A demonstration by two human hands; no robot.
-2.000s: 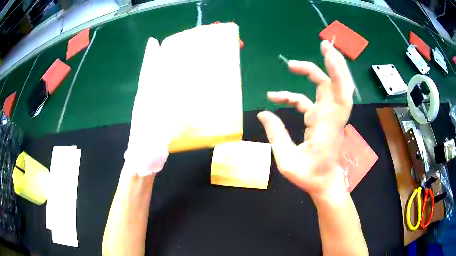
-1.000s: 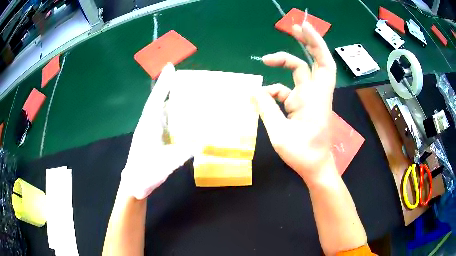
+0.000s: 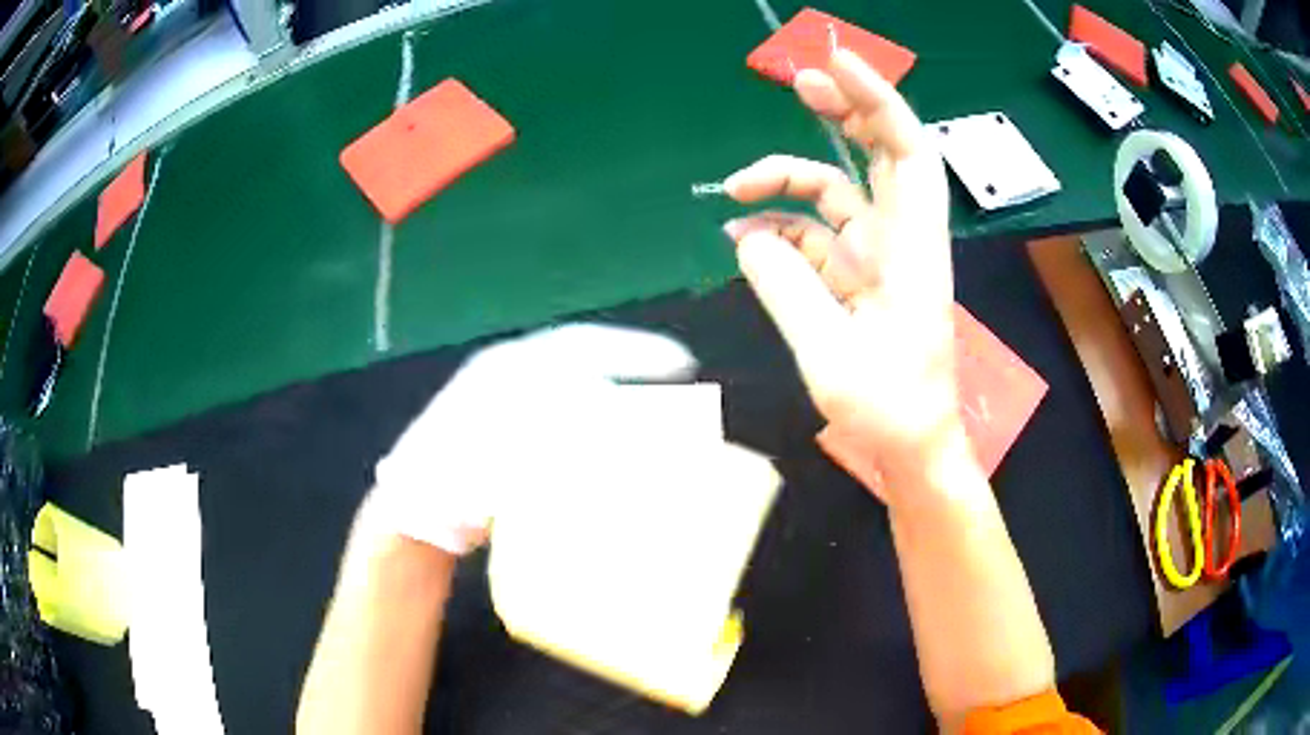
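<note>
My left hand (image 3: 525,409), in a white glove, is on a pale yellow-white label sheet (image 3: 625,553) held folded or curled over the black mat (image 3: 805,632). The sheet is overexposed, so its print and my left fingertips cannot be made out well. My right hand (image 3: 862,287) is bare and raised right of the sheet, apart from it, with fingers spread and bent. A tiny clear or silvery piece (image 3: 708,188) sticks out at one right fingertip. Another thin piece seems to be at a higher fingertip.
Beyond the mat, the green belt (image 3: 560,230) carries red pads (image 3: 428,150) and pale-bottomed boxes (image 3: 996,161). A red foam pad (image 3: 1006,388) lies behind my right wrist. Tape roll (image 3: 1165,201) and scissors (image 3: 1181,524) are at right. White strips (image 3: 165,589) and a yellow roll (image 3: 75,574) are at left.
My left hand and the sheet have come down and nearer; the sheet has turned. The separate yellowish piece below it no longer shows apart. My right hand stays raised. The view has shifted.
</note>
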